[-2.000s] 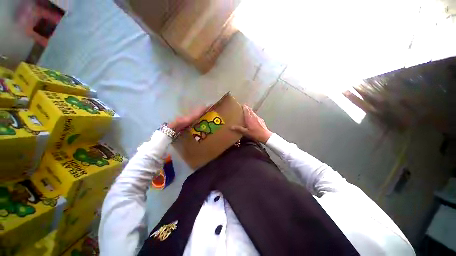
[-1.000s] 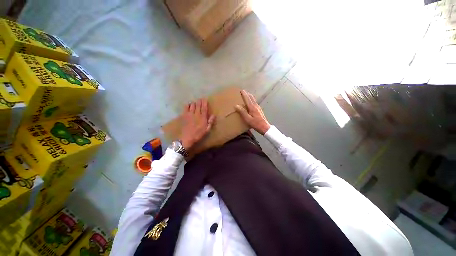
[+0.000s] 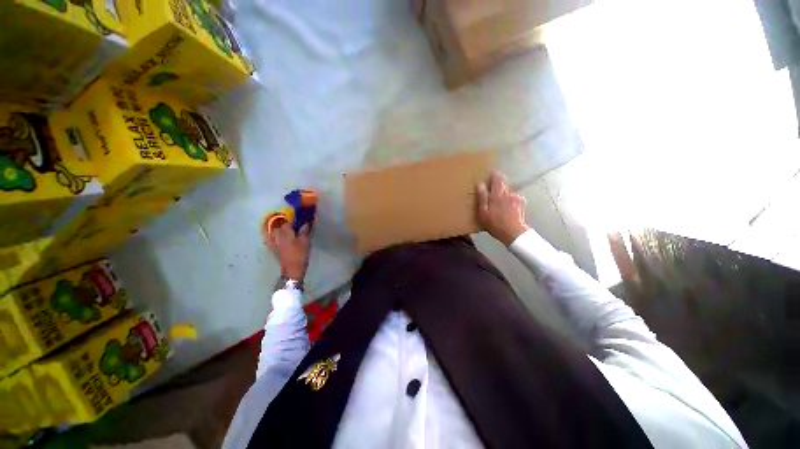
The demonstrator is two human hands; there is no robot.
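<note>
A brown carton [image 3: 414,200] lies in front of me with its top panels folded over the opening. My right hand [image 3: 502,209] holds its right end, fingers bent on the top face. My left hand [image 3: 292,250] is at the tape dispenser [image 3: 303,207] on the table to the left of the carton, its fingers on the orange tape roll. The dispenser has a blue-purple body and an orange end. The underside of the carton is hidden.
Yellow gift boxes [image 3: 149,131] stand in stacks at the left. A larger brown carton [image 3: 491,39] stands at the table's far side. A yellow scrap [image 3: 184,332] lies near the table's front left edge. Something red [image 3: 323,317] shows below the table edge. Glaring daylight fills the upper right.
The carton's open top, with a yellow box showing inside, is now covered by brown panels. My left hand has moved off the carton, leftward onto the tape dispenser. My right hand stays at the right end.
</note>
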